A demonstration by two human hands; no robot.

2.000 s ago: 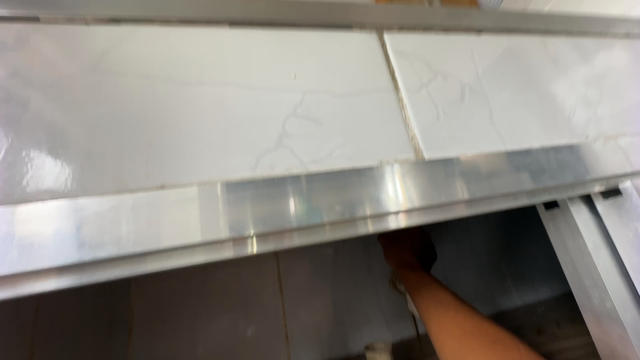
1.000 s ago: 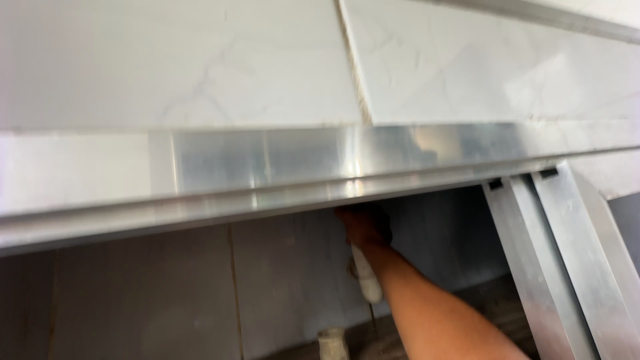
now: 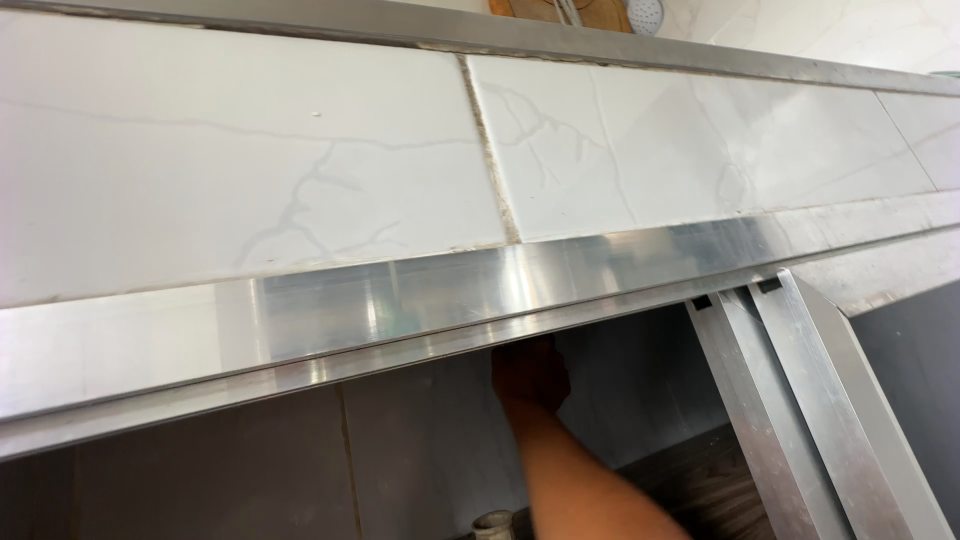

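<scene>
My right hand (image 3: 531,371) reaches from the lower right into the dark space of a cabinet, just below the metal edge trim (image 3: 450,300) of a tiled counter. Shadow covers its fingers, and the trim hides what lies above them, so I cannot tell whether it holds anything. The forearm is bent in at an angle beside the cabinet's back wall tiles (image 3: 420,442). Near the forearm, at the bottom of the view, stands a short pale pipe end or cup-like piece (image 3: 493,523). My left hand is out of view.
White marbled tiles (image 3: 375,150) with a rough grout joint cover the counter. Aluminium sliding door frames (image 3: 810,420) stand at the right, close to my forearm. A dark wood-patterned surface (image 3: 705,487) lies low inside. Beyond the far metal rim are a brown board (image 3: 596,13) and a perforated shower-like head (image 3: 645,15).
A white elongated thing that showed beside my right wrist one second ago is no longer visible. The hand stays under the counter edge.
</scene>
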